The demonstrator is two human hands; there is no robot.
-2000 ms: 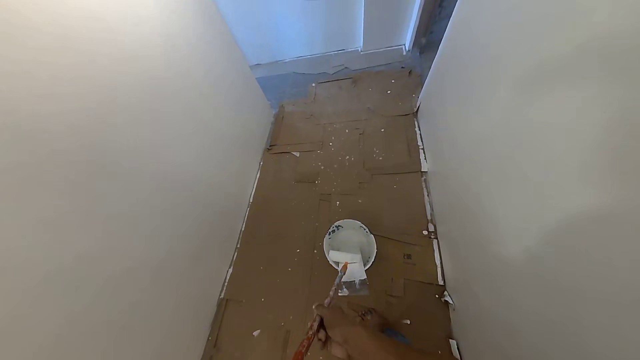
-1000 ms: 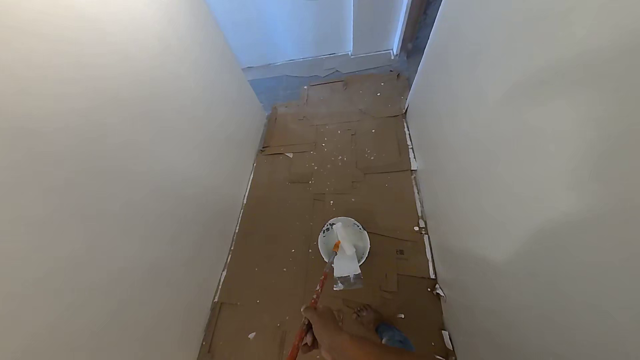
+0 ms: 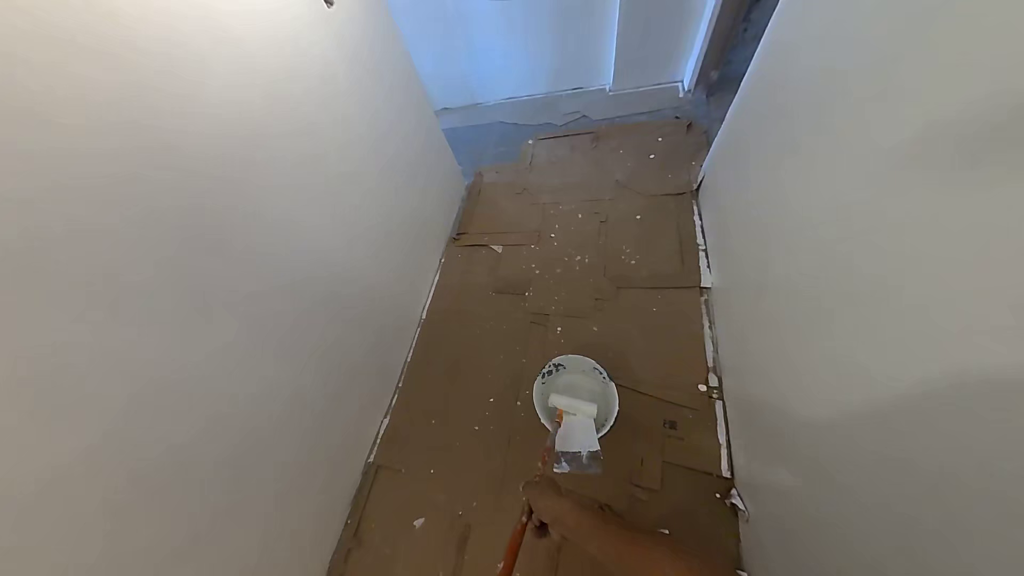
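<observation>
My right hand is closed around the orange pole of a paint roller, with the forearm coming in from the lower right. The white roller sleeve lies over the mouth of a round white bucket that holds whitish paint. Under the roller, a flat paint-covered plate slopes out over the bucket's near rim; its lower end is bare and greyish. My left hand is out of view.
Cardboard sheets with white paint drops cover the floor. Pale walls rise close on the left and right. Torn white scraps lie along the right wall's foot. A doorway edge shows at the far right.
The roller has shifted on the plate and now lies crosswise near its upper end. A bare foot and blue cloth, seen beside my right hand one second ago, are now mostly hidden or out of view.
</observation>
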